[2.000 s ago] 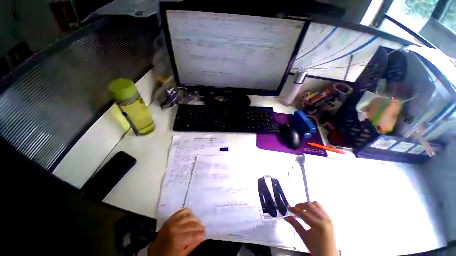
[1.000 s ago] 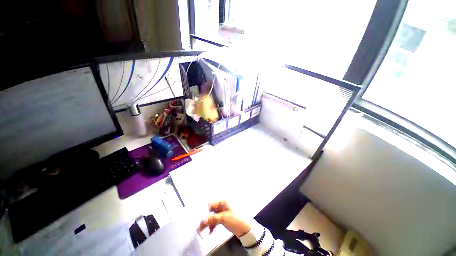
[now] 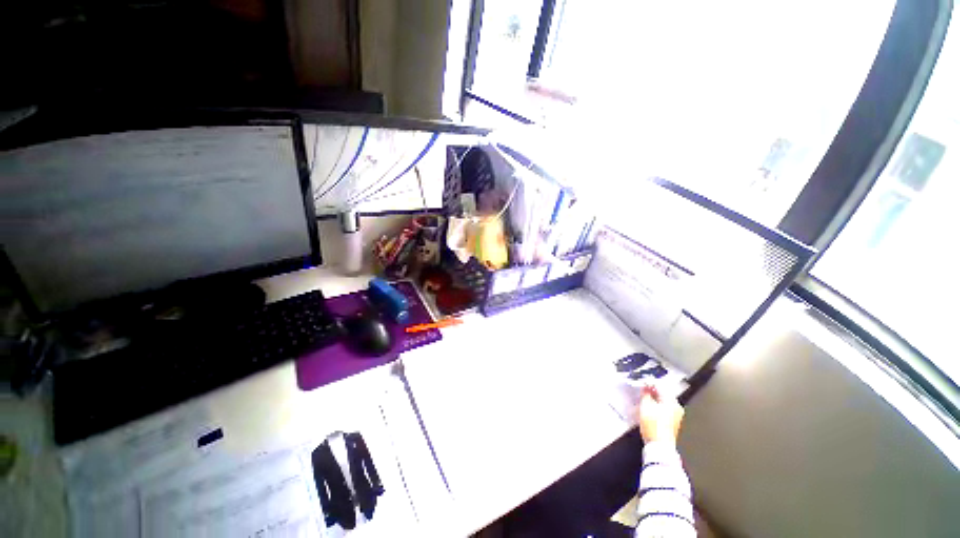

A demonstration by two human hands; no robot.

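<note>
My right hand (image 3: 661, 416), in a white sleeve with dark stripes, is at the far right end of the white desk. Its fingertips pinch the near edge of an overexposed white paper sheet (image 3: 623, 391) with black blots on it. The sheet lies low over the desk; whether it is flat on it I cannot tell. Printed sheets (image 3: 237, 492) lie at the lower left, with larger black blots and a small black mark. My left hand is out of the picture.
A black keyboard (image 3: 200, 363) stands below the monitor (image 3: 168, 210). A black mouse (image 3: 368, 334) and a blue stapler-like object (image 3: 388, 301) are on the purple pad (image 3: 332, 363). A red pen (image 3: 434, 326) lies beside it. A file rack (image 3: 537, 282) and a low partition (image 3: 658, 289) stand behind.
The view has swung right, towards the window. My right hand has moved from the front of the desk to its far right end, with a sheet at its fingers. My left hand has left the picture.
</note>
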